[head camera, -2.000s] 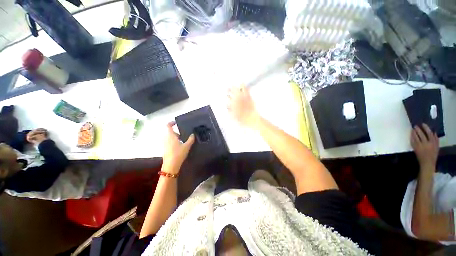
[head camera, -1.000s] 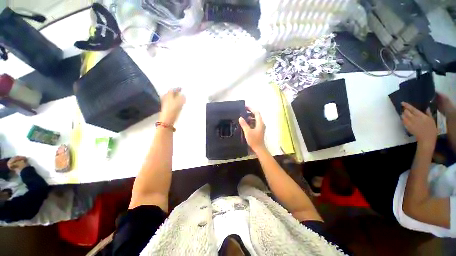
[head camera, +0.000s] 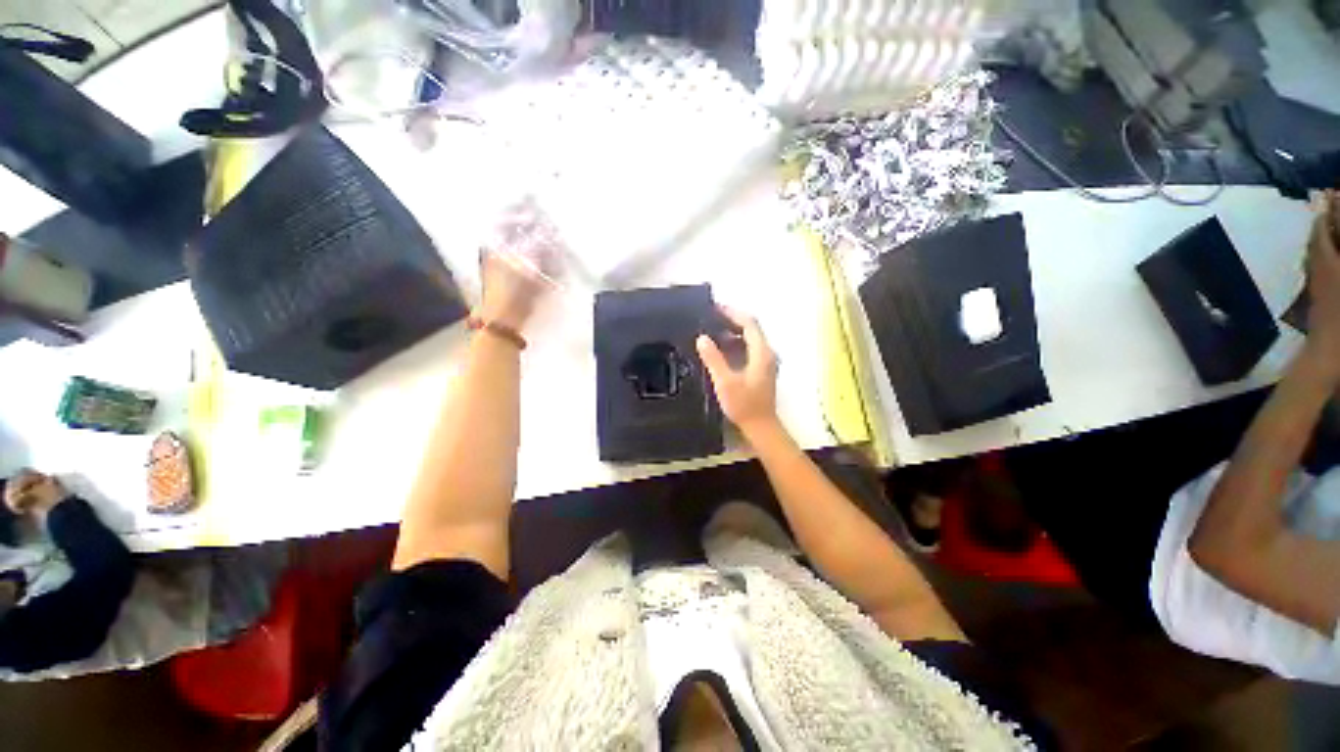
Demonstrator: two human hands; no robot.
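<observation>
A black insert tray (head camera: pixel 625 426) lies on the white bench in front of me, its shaped recess facing up with nothing white in it. My right hand (head camera: pixel 744 370) grips its right edge, thumb on top. My left hand (head camera: pixel 525 265) is farther forward, at the left edge of the white component tray (head camera: pixel 669 132). Its fingers are blurred against the white, so I cannot tell whether they hold anything. The stack of empty inserts (head camera: pixel 316 265) stands left of my left hand.
Filled inserts (head camera: pixel 941 367) with a white case (head camera: pixel 980 313) on top lie right of the yellow tape strip (head camera: pixel 838 338). The cable pile (head camera: pixel 897 169) is behind them. Another black insert (head camera: pixel 1208 301) lies at far right near a person's arm (head camera: pixel 1264 470). Green packets lie at left.
My left hand has gone from the right side of the insert stack to the white tray's edge. My right hand has stayed at the insert tray since one second ago; earlier my left hand held it.
</observation>
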